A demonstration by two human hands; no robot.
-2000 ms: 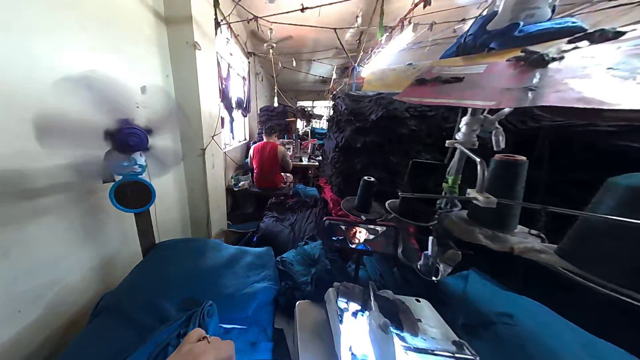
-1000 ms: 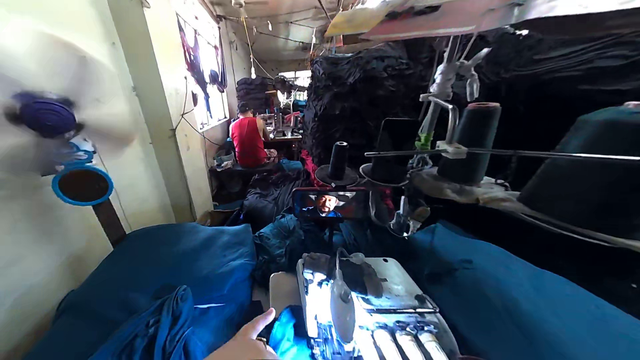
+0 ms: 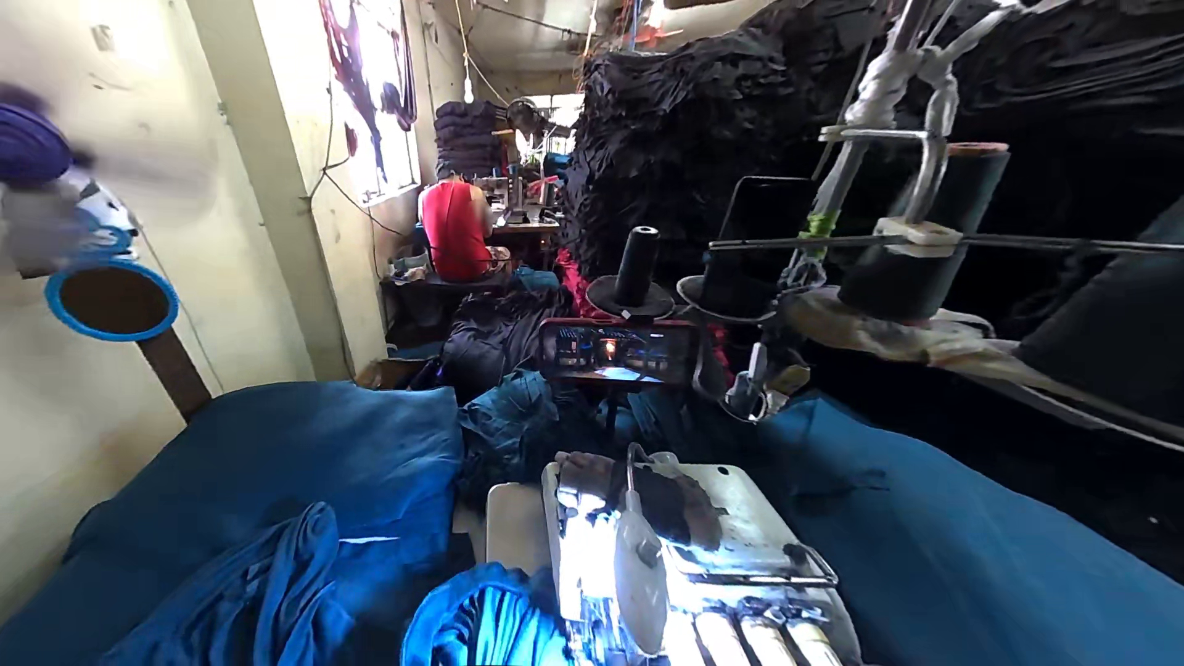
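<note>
Neither of my hands shows in the head view now. At the bottom centre stands a white overlock sewing machine [image 3: 740, 490], brightly lit by a small lamp [image 3: 640, 564] on a bent neck. A bunched blue cloth [image 3: 490, 620] lies against the machine's left side, its lower part cut off by the frame edge. Left of it, a large pile of blue fabric [image 3: 370, 435] carries a loose crumpled piece [image 3: 268, 592]. More blue fabric [image 3: 943, 518] spreads to the right of the machine. A phone [image 3: 618, 351] stands upright behind the machine, its screen lit.
Thread cones [image 3: 638, 264] sit on a stand, with larger dark cones [image 3: 934, 240] at the right and a metal rod [image 3: 832, 242] across them. A fan [image 3: 37, 148] is at the left wall. A person in red [image 3: 453, 231] sits farther back, beside heaped black fabric [image 3: 684, 148].
The hand seen at the bottom beside the machine one second ago has left the view. Bunched blue cloth now shows more fully at the machine's left. The view has shifted.
</note>
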